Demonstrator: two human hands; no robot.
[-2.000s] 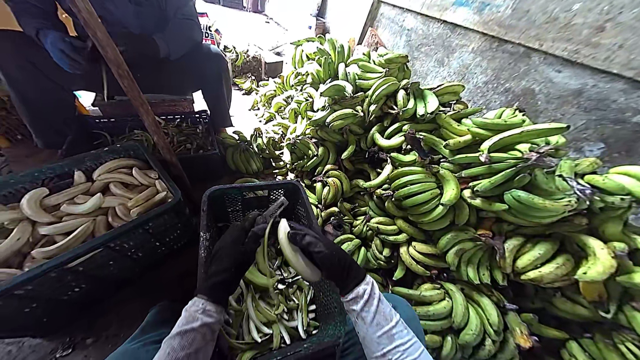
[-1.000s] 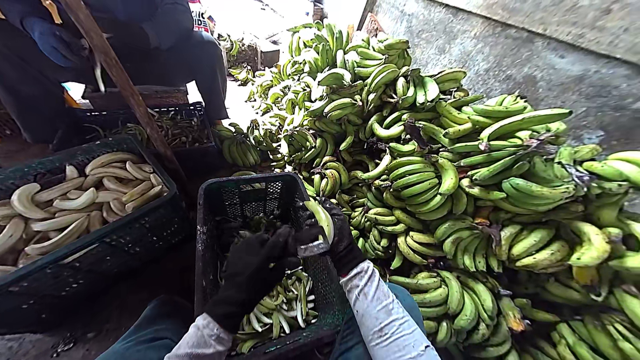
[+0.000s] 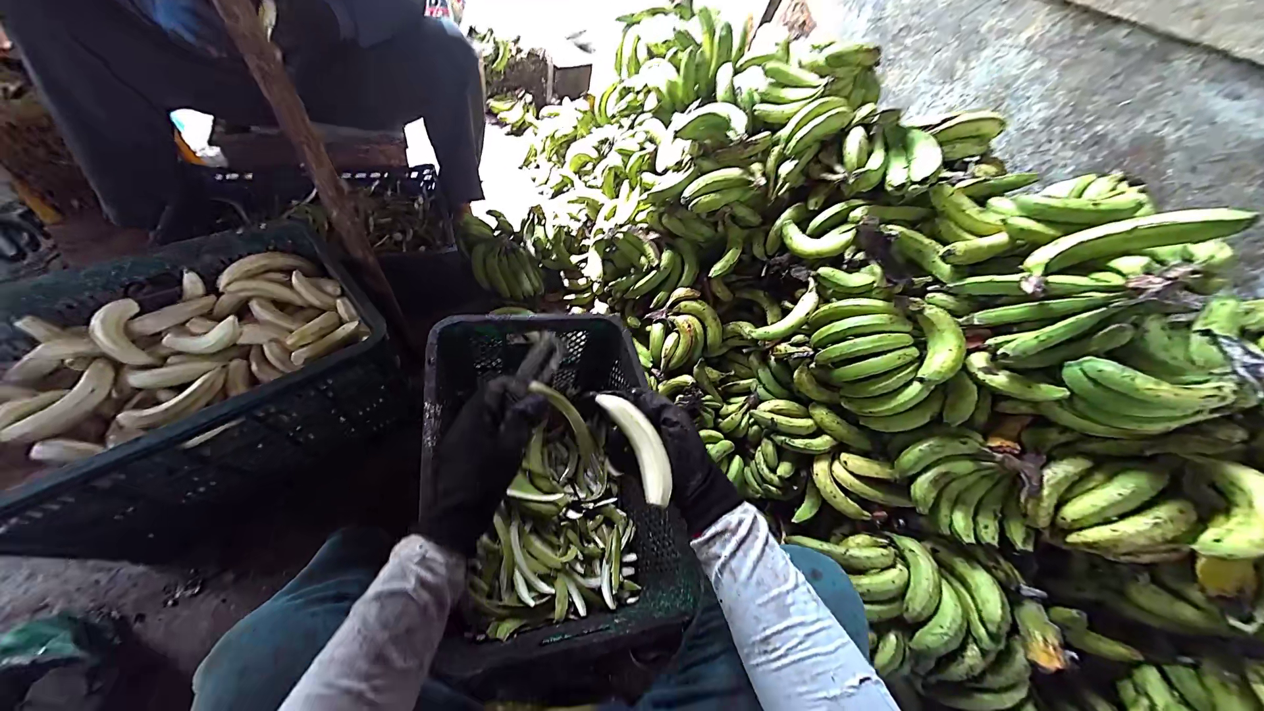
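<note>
My right hand, in a black glove, holds a peeled pale plantain above the right side of a dark plastic crate. In my gloved left hand is a blurred tool, seemingly a knife, pointing up; its handle is hidden by the fingers. A curved strip of green peel hangs between my hands. Beneath them, green and white peels fill the lower part of the crate, which stands between my knees.
A dark crate of peeled plantains stands at left. Bunches of green plantains are heaped at right against a concrete wall. A wooden pole leans near another seated person, by a crate with peels.
One second ago the plantain in my right hand still showed green skin; now it is pale and peeled. Both hands have shifted, and a peel strip now hangs between them.
</note>
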